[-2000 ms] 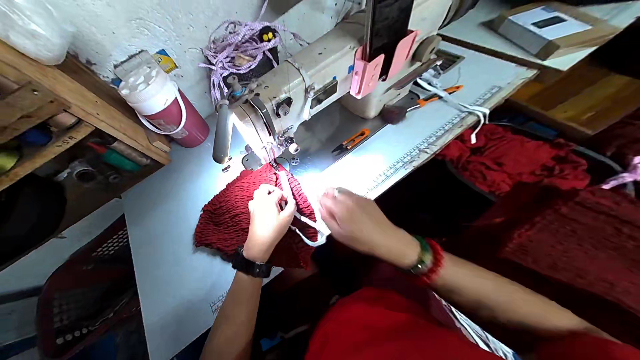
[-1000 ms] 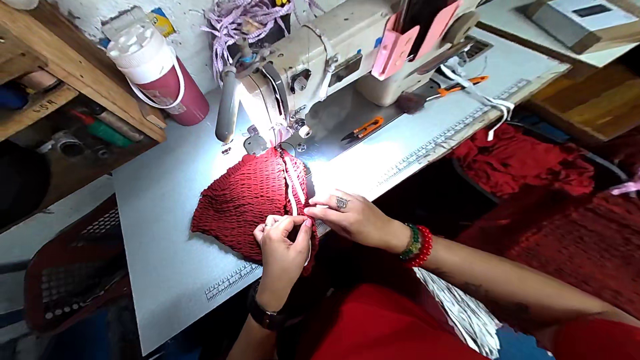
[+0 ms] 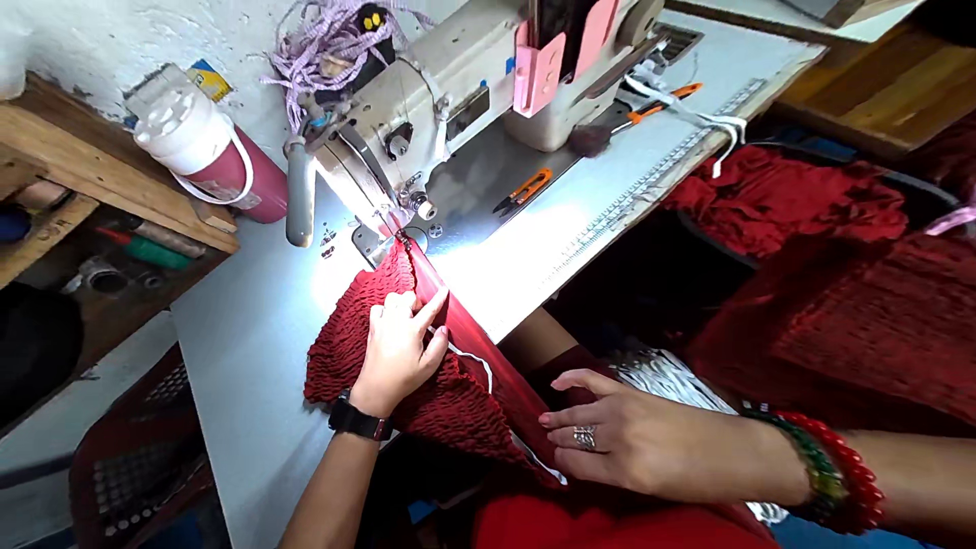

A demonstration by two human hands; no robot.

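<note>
Dark red crinkled fabric (image 3: 347, 328) lies on the sewing machine table, its top edge under the needle area of the sewing machine (image 3: 404, 145). A smooth red fabric strip (image 3: 476, 335) runs along its right edge from the needle area toward my body. White cord (image 3: 476, 360) shows between the two. My left hand (image 3: 400, 343) rests flat on the crinkled fabric, with fingertips at the strip and the fingers somewhat spread. My right hand (image 3: 625, 435) is at the strip's lower end, fingertips touching it; whether they pinch it is not clear.
Orange thread snips (image 3: 524, 189), a brush (image 3: 591, 139) and white strips (image 3: 686, 110) lie on the table. A pink and white jug (image 3: 248, 171) stands by the wall, beside a wooden shelf (image 3: 114, 179). Red cloth (image 3: 793, 198) fills a tub at right.
My hands have moved apart; they were together at the fabric's edge one second ago. A smooth red strip now lies along that edge, where the white band showed before.
</note>
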